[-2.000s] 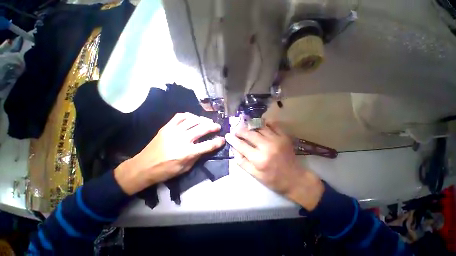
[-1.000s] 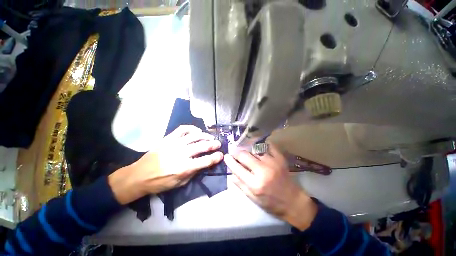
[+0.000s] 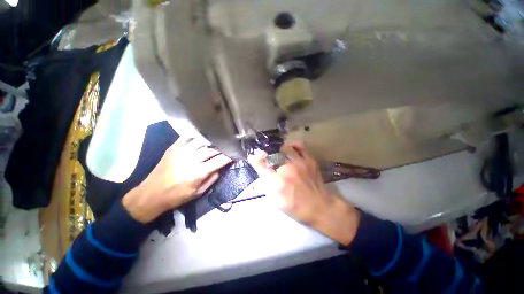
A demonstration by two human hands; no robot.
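Note:
Dark cloth [image 3: 235,181] lies under the sewing machine's needle area, with a smoother, shinier face showing between my hands. My left hand [image 3: 178,175] presses flat on the dark cloth left of the presser foot [image 3: 247,146]. My right hand [image 3: 301,186] is just right of the foot, fingers bent, thumb and index finger near the cloth's edge; whether it pinches the cloth is hidden. A thin dark cord or thread loop [image 3: 227,205] lies at the cloth's near edge. Reddish-brown snips [image 3: 350,171] lie right of my right hand.
The cream machine head [image 3: 368,69] with its ridged tension dial [image 3: 293,93] stands over the work. A loose black garment heap [image 3: 43,126] and yellow tape [image 3: 77,184] are at the left. Black-handled scissors [image 3: 499,166] lie at the right end, mixed scraps [image 3: 480,232] below.
The view has shifted and tilted. The cloth between my hands has turned, showing more of its shiny face. My left hand has moved slightly away from my right.

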